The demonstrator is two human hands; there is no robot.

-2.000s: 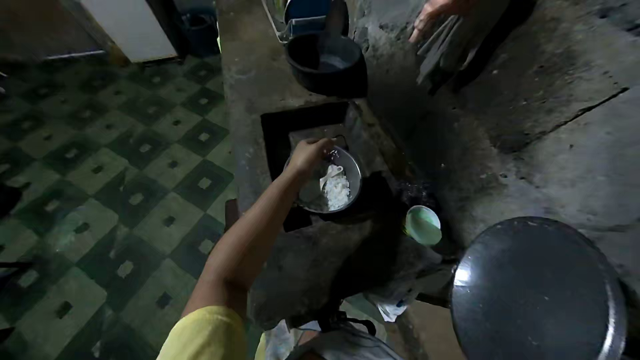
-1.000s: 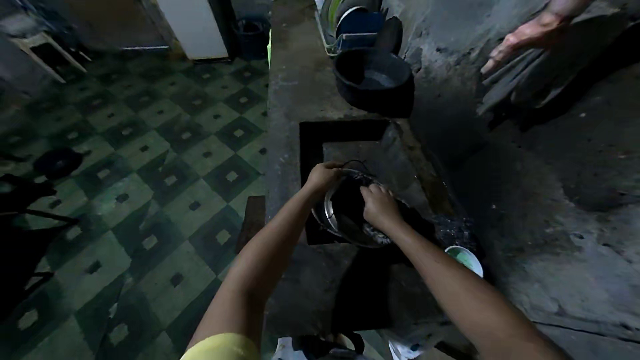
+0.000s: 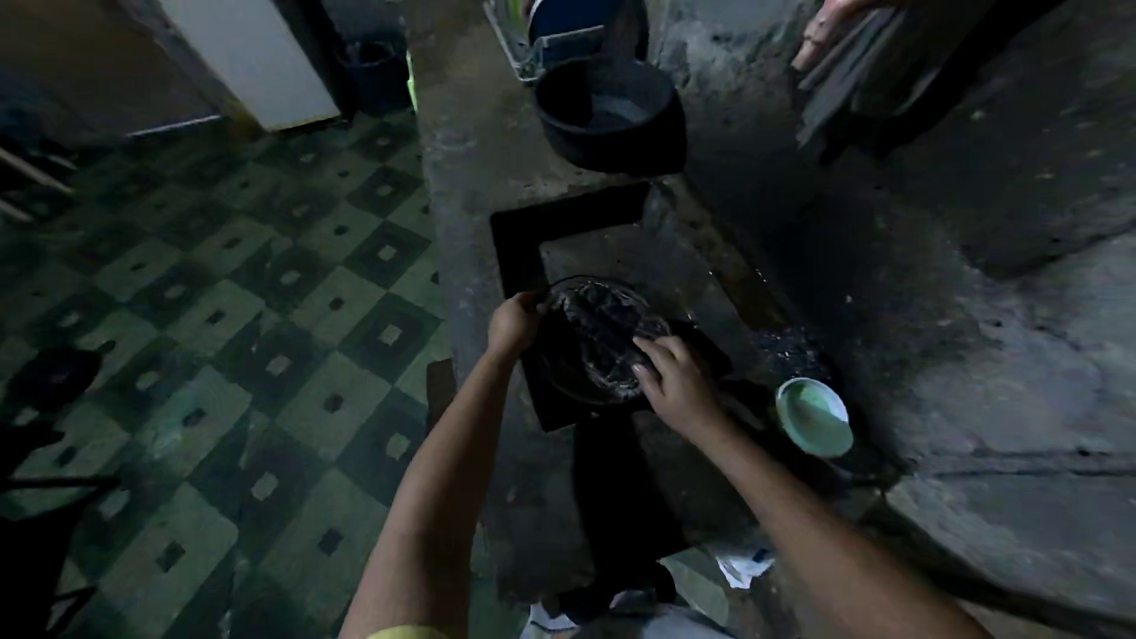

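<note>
A round metal pan [image 3: 593, 342], dark and wet-looking inside, is held over the sunken basin [image 3: 621, 253] of a concrete counter. My left hand [image 3: 515, 327] grips the pan's left rim. At the pan's right side, my right hand [image 3: 673, 380] has its fingertips over the inside, against a dark thing that I cannot make out. Shadow hides whether those fingers hold it. To the right of the basin stands a small cup or tub [image 3: 814, 417] with pale green contents.
Behind the basin sits a large dark pot [image 3: 611, 114] beside a dish rack [image 3: 568, 40]. A rough wall rises at the right, where another hand [image 3: 821, 35] shows near a hanging grey cloth [image 3: 852, 75]. A bucket [image 3: 373, 71] stands on the tiled floor.
Two seconds ago only my left arm showed, its hand at the pan with a white lump inside. My right hand has since come to the pan, and the white lump no longer shows.
</note>
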